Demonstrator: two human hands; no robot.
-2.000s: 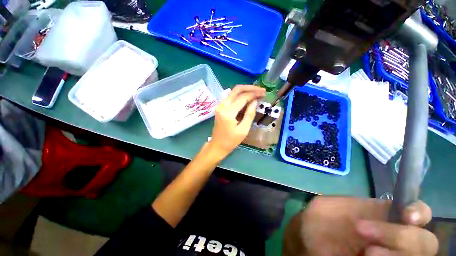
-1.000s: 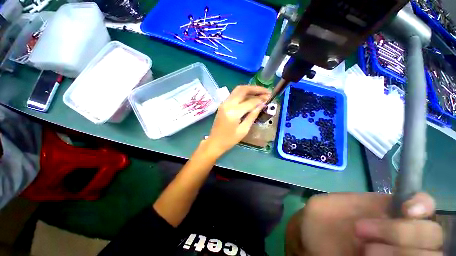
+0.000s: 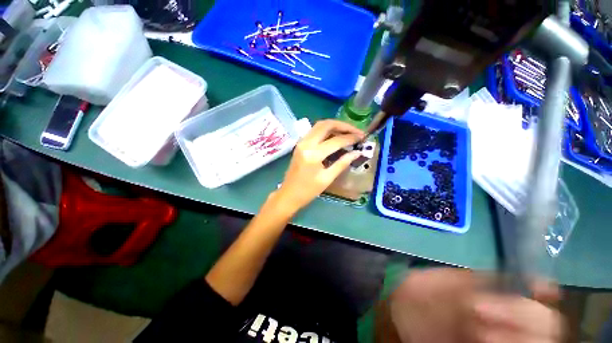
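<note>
The press's dark head stands over a small silver fixture on a brownish base plate. The narrow ram points down at the fixture. My left hand is at the fixture's left side, thumb and fingers bent together by the ram tip; whether it holds a stick part is hidden. My right hand, blurred at the bottom right, is closed around the lower end of the grey press lever. A small blue tray of black rings sits right of the fixture.
A clear box with pale-and-red sticks and a white-lidded tub stand left. A large blue tray with scattered sticks lies behind. White sheets lie right. A phone, a red stool and a person's sleeve are at left.
The lever's lower end and my right hand have shifted slightly left and are blurred. My left fingers have moved slightly down at the fixture, whose top shows more than one second ago.
</note>
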